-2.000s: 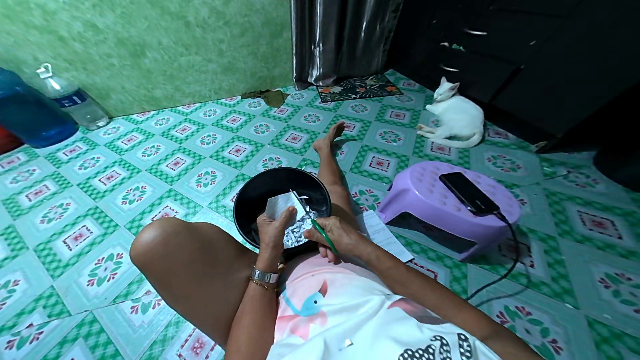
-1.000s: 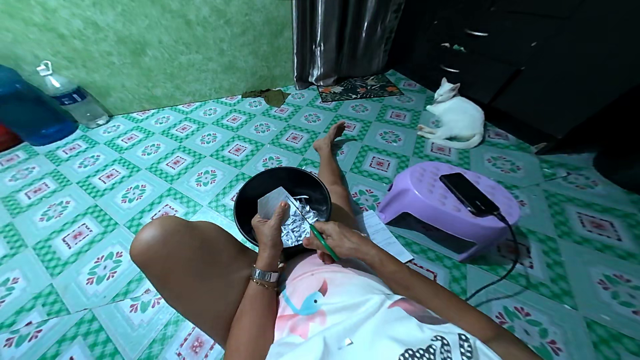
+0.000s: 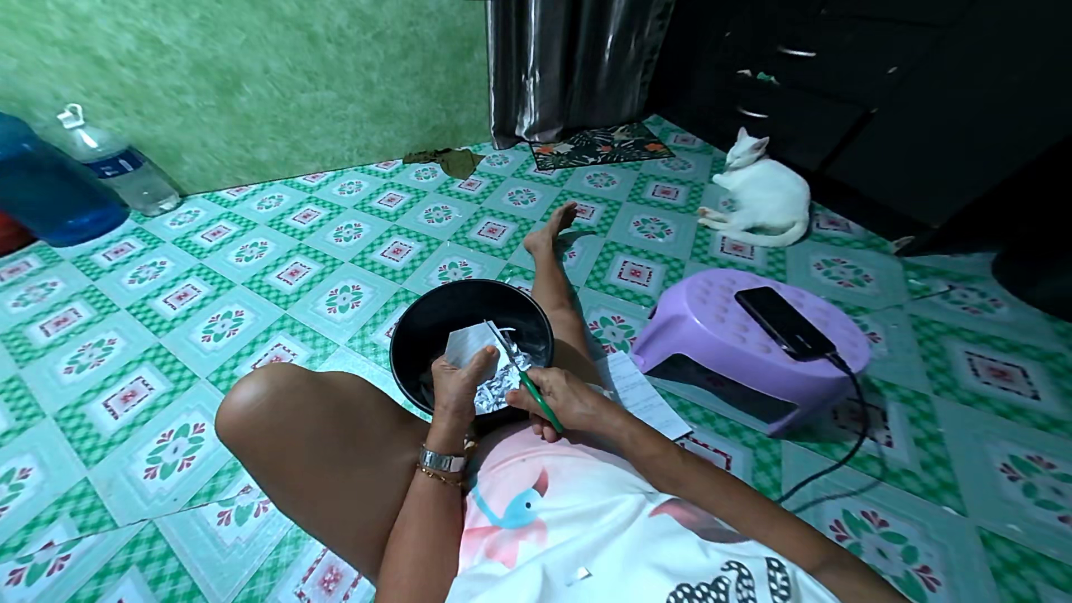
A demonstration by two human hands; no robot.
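My left hand [image 3: 459,381] grips a small stack of white paper [image 3: 471,343] over a black round bowl [image 3: 410,331]. Green-handled scissors [image 3: 540,400] are in my right hand [image 3: 563,400], their blades along the right edge of the paper. Thin cut paper strips [image 3: 496,392] lie in the bowl between my legs. To the right of the bowl, written sheets of paper [image 3: 643,398] rest on the floor, partly under my right forearm.
A purple plastic stool [image 3: 712,335] at my right carries a black phone [image 3: 783,322] with a cable attached. Beyond it a white cat [image 3: 766,197] lies by dark drawers [image 3: 796,92]. A floor mat [image 3: 599,146] and large water bottles [image 3: 126,167] are near the wall.
The paper in my left hand has shifted slightly, and the scissors' blades now lie nearer together along its edge. The bowl, stool and cat have stayed where they were.
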